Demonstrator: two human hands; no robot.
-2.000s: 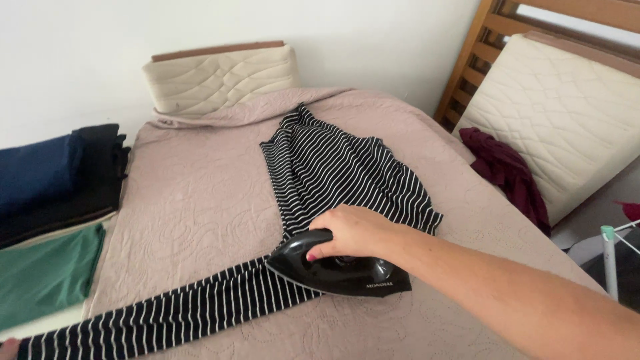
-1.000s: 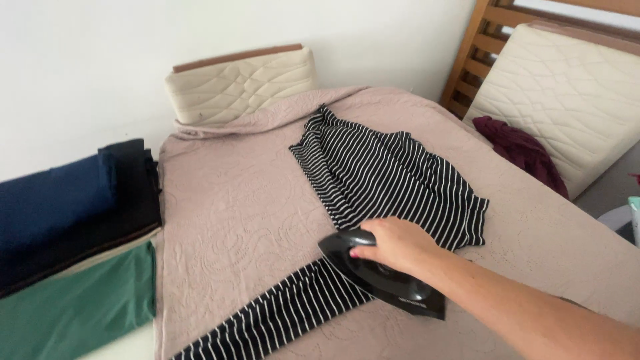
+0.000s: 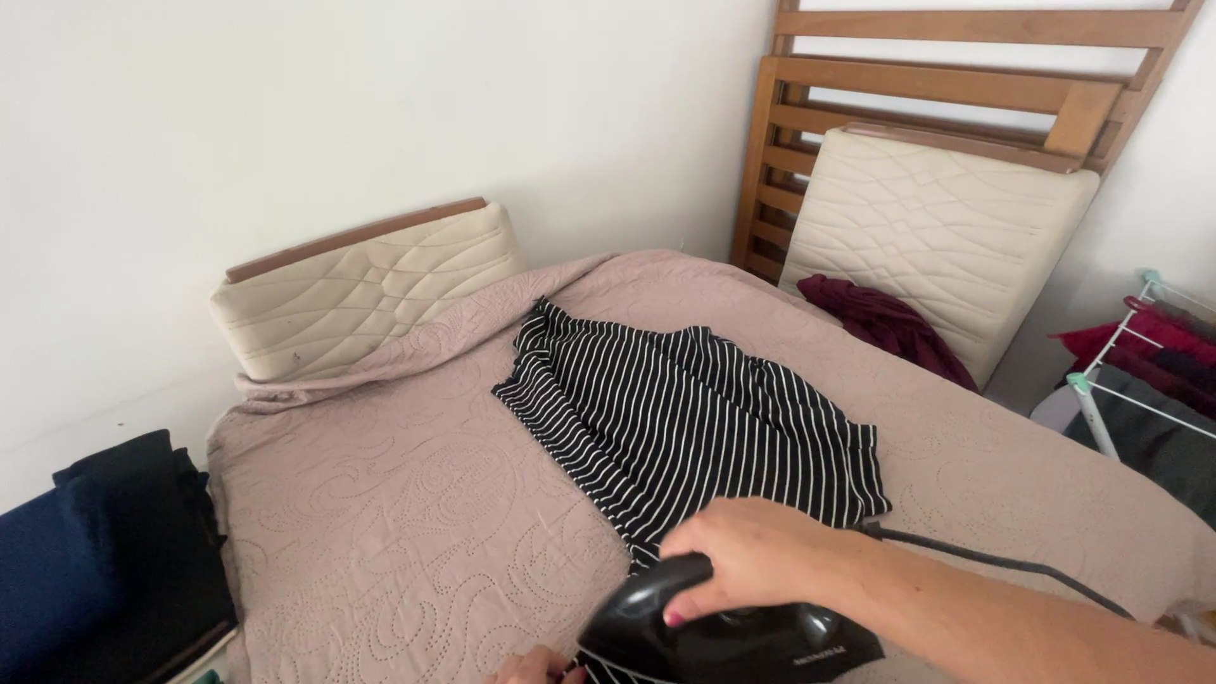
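A black clothes iron (image 3: 731,627) rests on a black-and-white striped garment (image 3: 684,418) near the bottom of the view. My right hand (image 3: 760,556) is closed around the iron's handle, its cord trailing off to the right. Just left of the iron's tip, at the bottom edge, my left hand (image 3: 537,665) touches a strip of the striped fabric; it is partly cut off, so its grip is hard to tell. The rest of the garment spreads, slightly wrinkled, over a pinkish quilted cover (image 3: 399,532).
Folded dark clothes (image 3: 133,560) lie at the left. Cream padded panels (image 3: 380,285) stand behind the cover, with a wooden slatted frame (image 3: 940,81) at the back right. A maroon cloth (image 3: 888,323) lies near the right panel. A drying rack (image 3: 1092,408) holding clothes stands at the right.
The view has shifted. My left hand, out of view one second ago, now shows beside the iron's tip. My right hand keeps hold of the iron.
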